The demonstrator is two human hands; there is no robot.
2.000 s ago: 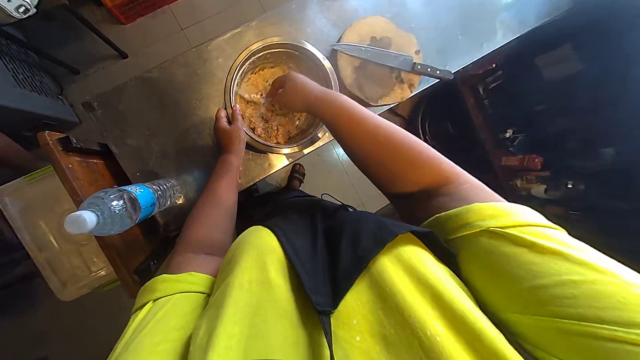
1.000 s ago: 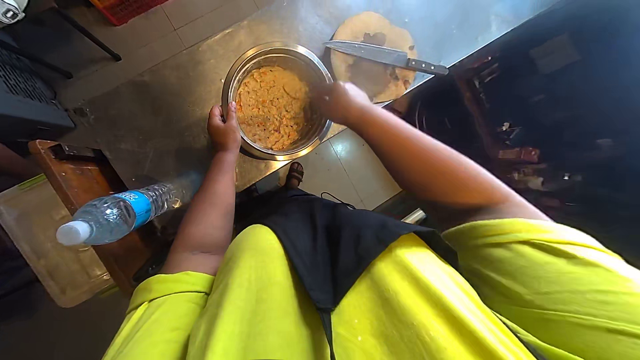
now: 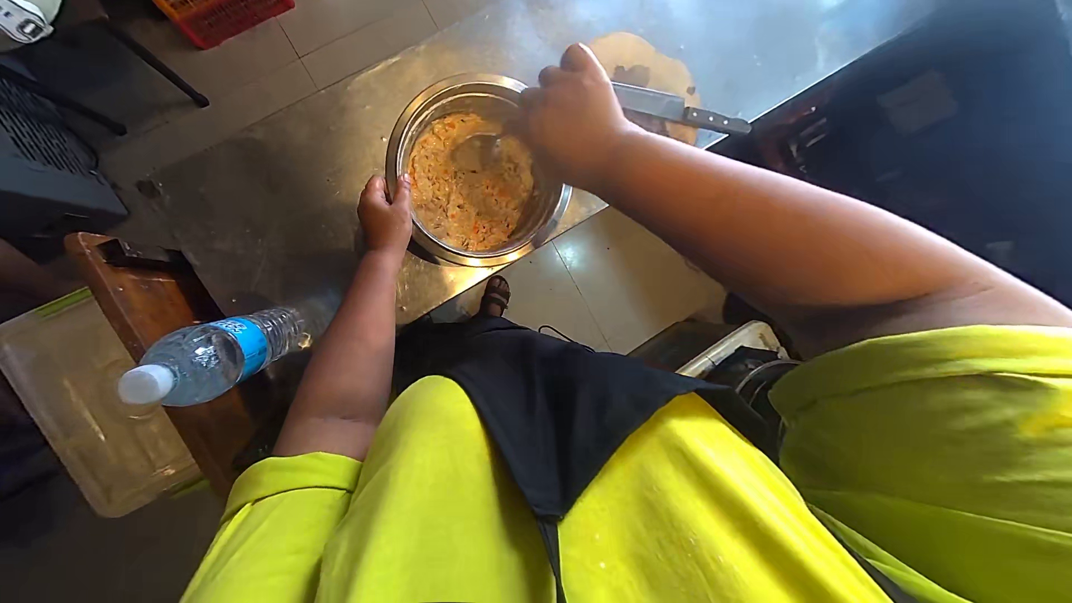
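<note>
A round stainless steel bowl (image 3: 548, 224) stands near the edge of the metal table, with a thick orange-brown mixture (image 3: 465, 197) inside. My left hand (image 3: 387, 216) grips the bowl's left rim, thumb on top. Over the bowl's upper right side is my right hand (image 3: 569, 113), its fingers curled around what looks like the handle of a metal spoon (image 3: 479, 153); the handle itself is hidden. The spoon's bowl rests on the mixture. Just beyond my right hand, a kitchen knife (image 3: 662, 104) lies across a round wooden chopping board (image 3: 641, 59).
A plastic water bottle (image 3: 209, 356) with a blue label stands at the left, near a brown wooden piece (image 3: 146, 301) and a clear plastic container (image 3: 92, 410). A red crate (image 3: 222, 18) is on the tiled floor. The table's near edge runs diagonally below the bowl.
My right hand was down in the mixture, then at the bowl's right side, and is now raised over its upper right rim. The spoon has come into sight. My left hand stays on the rim.
</note>
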